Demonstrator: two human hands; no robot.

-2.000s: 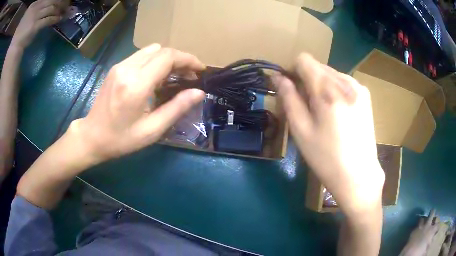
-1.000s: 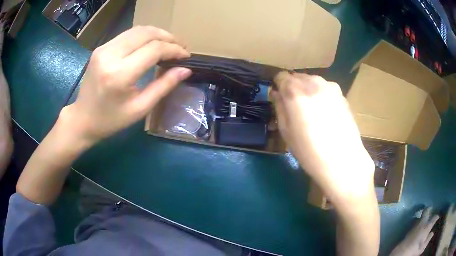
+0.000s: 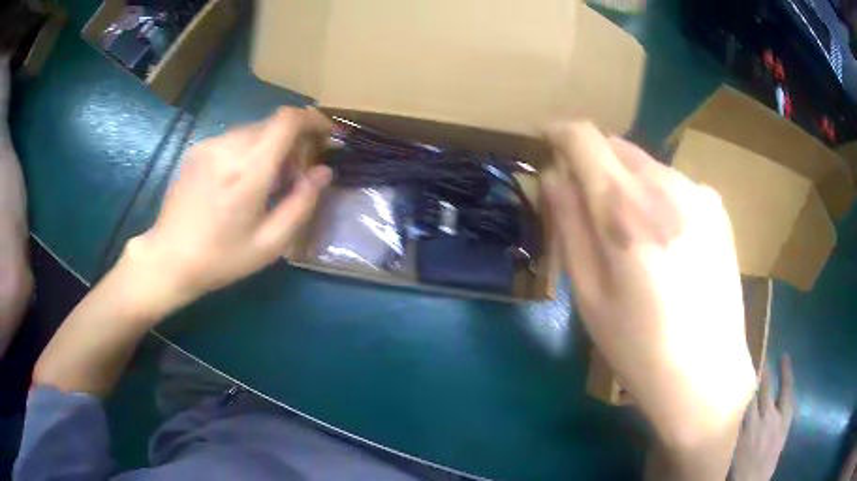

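An open brown cardboard box [image 3: 423, 61] lies in front of me with its lid folded back. A coiled black cable [image 3: 413, 164] lies along the back inside it. A clear plastic bag [image 3: 362, 225] with a smooth flat item is at the left, and a black power adapter [image 3: 465, 261] is at the front right, below thinner black leads. My left hand [image 3: 235, 183] is blurred at the box's left side wall. My right hand [image 3: 639, 225] is blurred at its right side wall. Their fingertips are partly hidden, so their grip is unclear.
Another open box [image 3: 742, 188] stands at the right, partly behind my right arm. A filled box [image 3: 193, 56] is at the upper left. Another person's hand [image 3: 766, 423] is at the lower right. Black equipment with red parts [image 3: 775, 70] is at the upper right, on the green bench [image 3: 348, 343].
The coiled cable, lifted between both hands two seconds ago, now lies lower inside the box. My hands have moved apart to the box's sides. The person's hand at the lower right has shifted.
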